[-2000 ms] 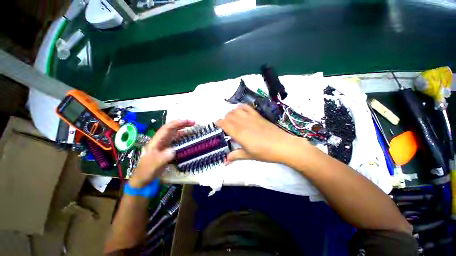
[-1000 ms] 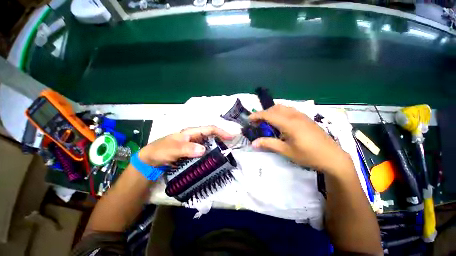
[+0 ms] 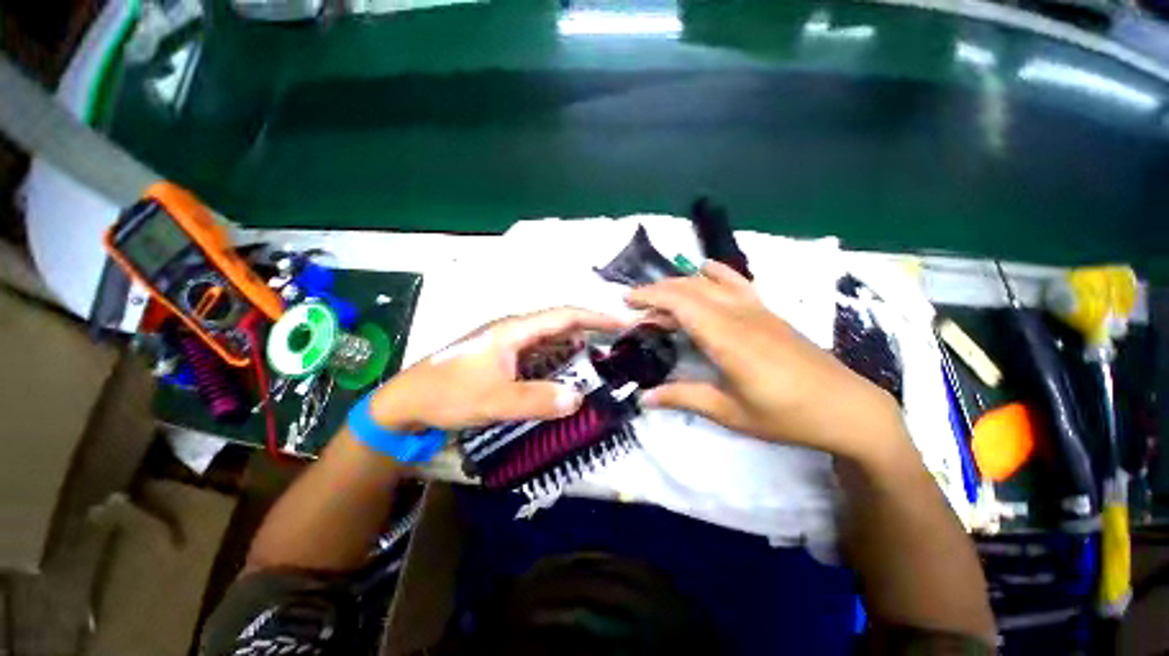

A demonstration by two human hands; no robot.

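Observation:
The brush barrel [image 3: 559,440], silver-grey with black bristles and a magenta-pink strip, lies tilted at the front edge of the white cloth [image 3: 718,474]. My left hand [image 3: 494,374] grips it from above, thumb along its upper side. My right hand [image 3: 731,352] is at the barrel's right end, fingers and thumb around a dark round piece [image 3: 645,355] touching the open end. The black flared handle housing [image 3: 637,260] lies just behind my right fingers. The handle wiring is hidden by my right hand.
At left are an orange multimeter [image 3: 192,272], a green-and-white solder spool [image 3: 303,340] and red leads. At right are a dark pile of small parts [image 3: 867,336], an orange scraper [image 3: 1004,441], a long black tool [image 3: 1054,385] and a yellow-headed hammer [image 3: 1094,303]. A green conveyor [image 3: 538,141] runs behind.
The barrel has turned from level to slanting, its right end higher. My right hand left the barrel, reached to the handle housing, and is now back at the barrel's end with the dark piece.

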